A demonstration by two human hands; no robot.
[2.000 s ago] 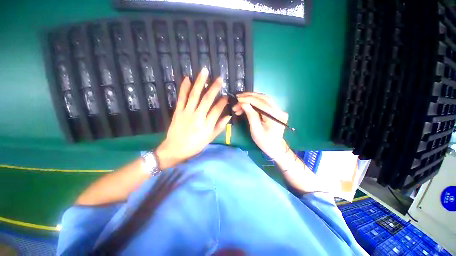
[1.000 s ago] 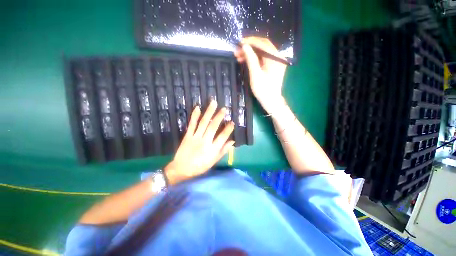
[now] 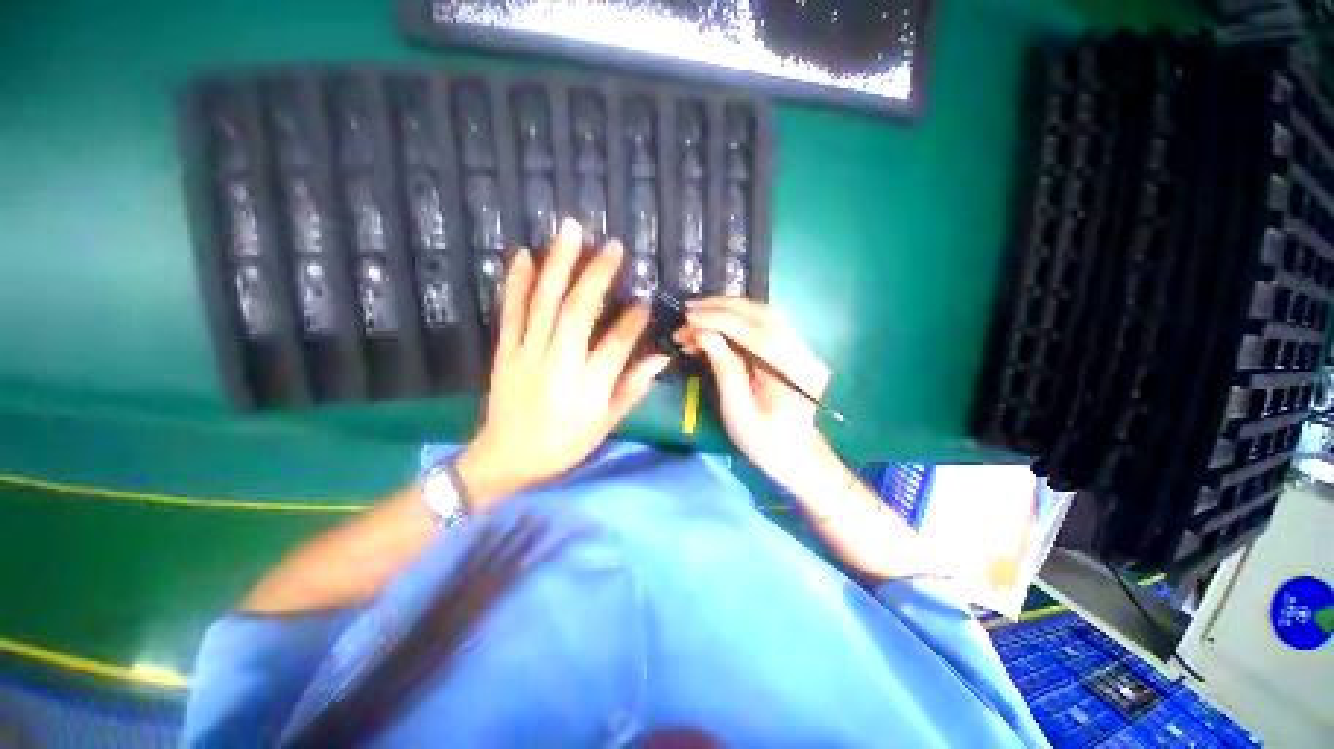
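The black component tray (image 3: 212, 190) lies on the green mat, with clear shiny workpieces (image 3: 370, 300) in rows in its columns. My left hand (image 3: 549, 366) lies palm down, fingers spread, over the tray's near edge, right of its middle. My right hand (image 3: 754, 373) holds thin dark tweezers (image 3: 775, 369) like a pen. Their tip points at the near end of the tray's right columns, close to my left thumb and forefinger. What the tip touches is too small to tell.
A parts tray (image 3: 925, 66) with bright white specks lies beyond the component tray. Tall black stacked trays (image 3: 1156, 278) stand at the right. Yellow tape (image 3: 692, 405) is at the near edge. White papers (image 3: 973, 527) and a blue crate (image 3: 1083, 680) are at lower right.
My right hand with the tweezers has come back from the parts tray to the near end of the component tray. My left hand remains over the tray. The camera view has shifted.
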